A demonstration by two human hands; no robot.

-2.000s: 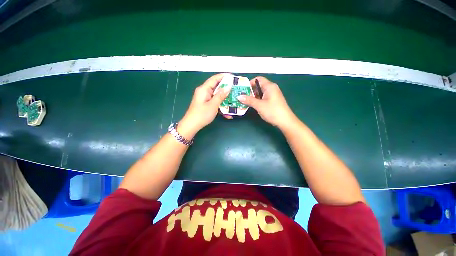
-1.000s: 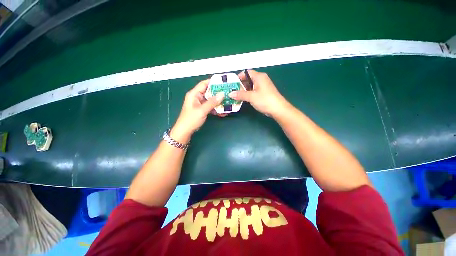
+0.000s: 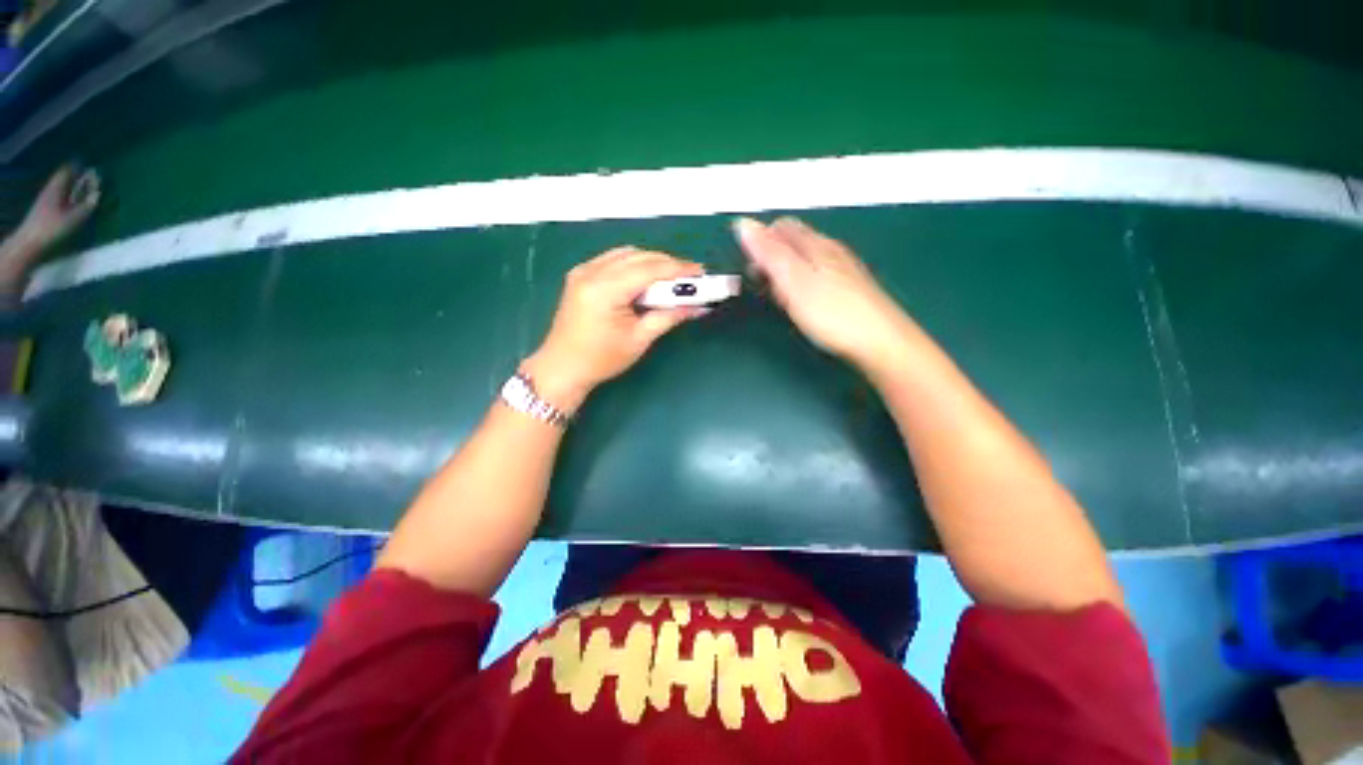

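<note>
A white plastic housing (image 3: 691,290) is seen edge-on as a thin white bar with a dark spot on its side. My left hand (image 3: 610,317) is shut on its left end and holds it above the dark green ledge. The face with the circuit board is not visible. My right hand (image 3: 819,287) is just right of the housing, fingers extended and close together, with a small gap between. Whether the right hand holds the dark tool is hidden.
A white-and-green unit (image 3: 139,366) lies on the ledge at left. A white strip (image 3: 658,191) separates the ledge from the green belt (image 3: 673,90). Another person's hand (image 3: 57,209) holds a small pale thing at far left. Blue stools (image 3: 1300,605) and a cardboard box (image 3: 1327,725) stand below.
The housing has turned from face-up, with its green board showing, to edge-on. My right hand has let go of it and opened out to the right. Another person's hand has appeared at far left.
</note>
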